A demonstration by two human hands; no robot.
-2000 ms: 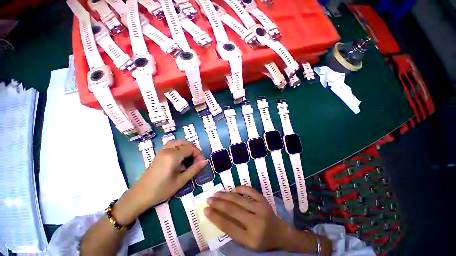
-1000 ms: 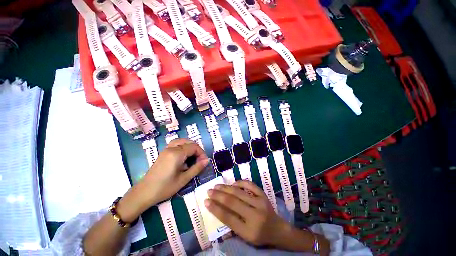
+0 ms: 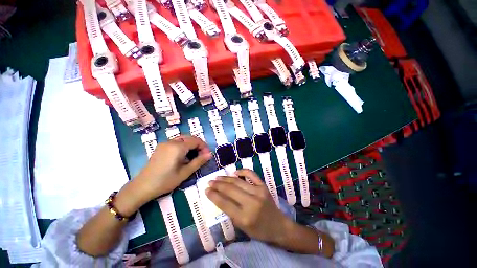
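Several smartwatches with black square faces and pale pink straps lie in a row, one of them in the middle. Toward the left of the row, a face with a grey film look lies beside my left fingertips. My left hand is over the row's left end, thumb and index finger close together and hiding parts of the watches. Whether it pinches film, I cannot tell. My right hand holds a white-to-cream card under its fingers, over the strap below the grey face.
Pink watches with round dark spots are heaped on a red tray behind the row. White paper sheets lie at left. A crumpled white scrap and a yellowish ring are at right. Red floor trays are lower right.
The whole view has shifted, so the bench appears slightly up and left. My right hand and the card have moved a little closer to my left fingertips. My left hand stays at the same watch.
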